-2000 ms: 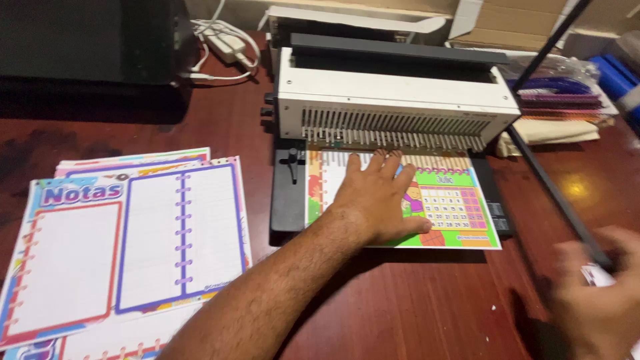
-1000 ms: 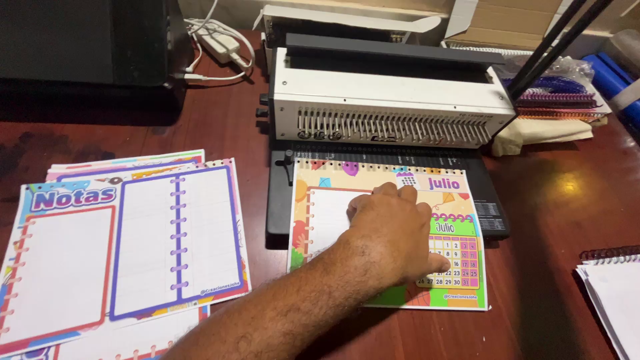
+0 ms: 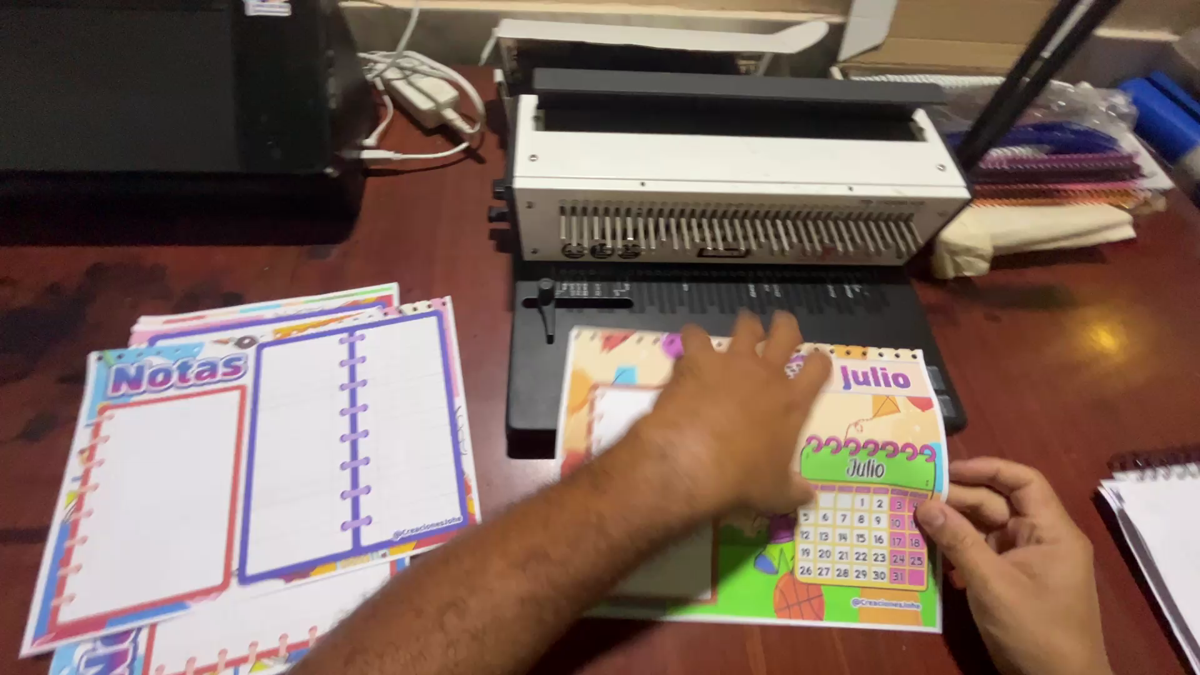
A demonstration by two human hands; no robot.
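Observation:
A colourful July calendar sheet (image 3: 750, 600) with punched holes along its top edge lies partly over the black base of a binding punch machine (image 3: 741, 169). My left hand (image 3: 741, 412) rests on the sheet with its fingers spread near the top edge. My right hand (image 3: 1017, 553) pinches the sheet's right edge between thumb and fingers. The machine's row of metal pins faces me above the sheet. Its black lever (image 3: 1031, 84) stands raised at the right.
Printed note sheets (image 3: 291, 450), punched along the top, lie at left. A black device (image 3: 178, 112) and white cables (image 3: 422, 94) are behind them. Binding combs (image 3: 1059, 169) and a rolled cream cloth (image 3: 1041, 234) sit at back right, a bound notebook (image 3: 1162, 525) at right.
The lever, lowered two seconds ago, is now up. The sheet has come out from the pins toward me, its punched edge showing. My right hand has come to its right edge.

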